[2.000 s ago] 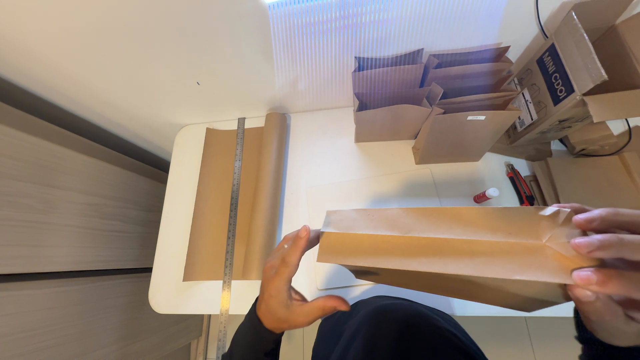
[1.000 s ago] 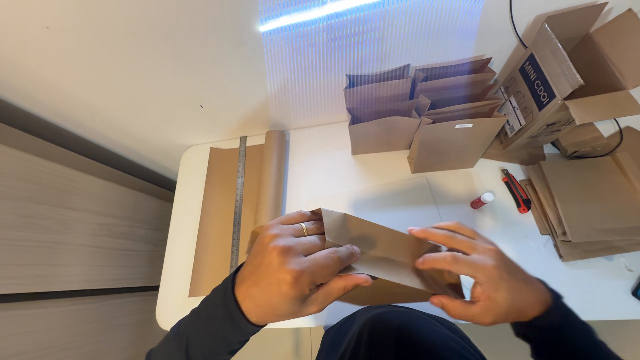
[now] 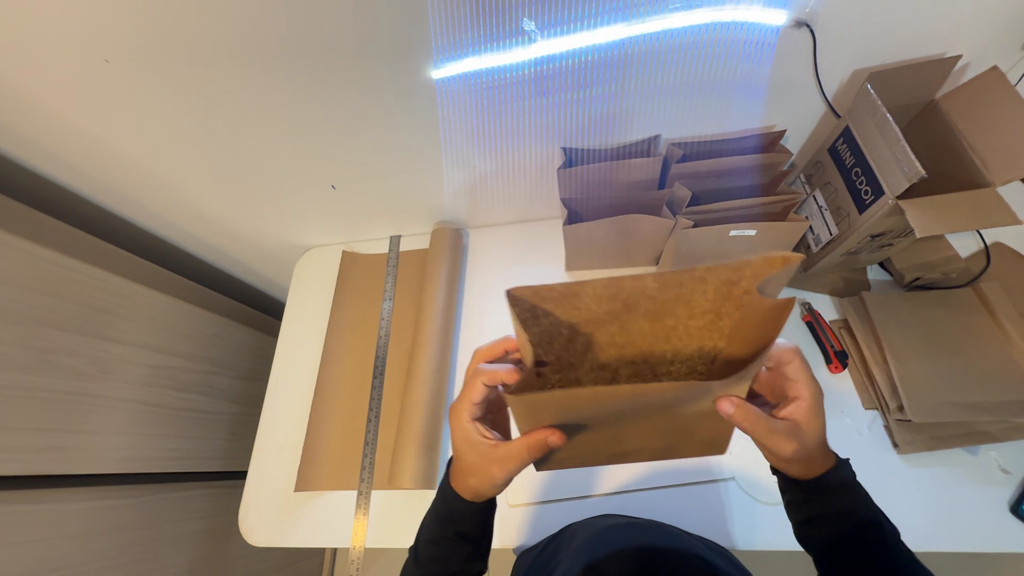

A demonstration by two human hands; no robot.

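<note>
Between my two hands is a brown kraft paper bag (image 3: 632,420), its mouth spread wide and facing up toward me, so its inside shows. My left hand (image 3: 492,424) grips its left side, the thumb on the front panel and the fingers at the side edge. My right hand (image 3: 784,412) grips the right side, thumb on the front near the rim. Behind the bag, several similar paper bags (image 3: 616,240) stand upright in two columns; one bears a small white label (image 3: 742,233). The bottom of the held bag is out of sight.
Left on the white table (image 3: 276,448) lies a partly unrolled kraft paper roll (image 3: 444,352) with a steel ruler (image 3: 378,376) across it. At right are a red utility knife (image 3: 824,338), a stack of flat brown paper pieces (image 3: 936,360), a cardboard box (image 3: 860,176) and a black cable (image 3: 816,68).
Two seconds ago the bag lay sideways, held at its right end, my left hand off it. Now both hands hold it upright by its sides with the mouth spread wide.
</note>
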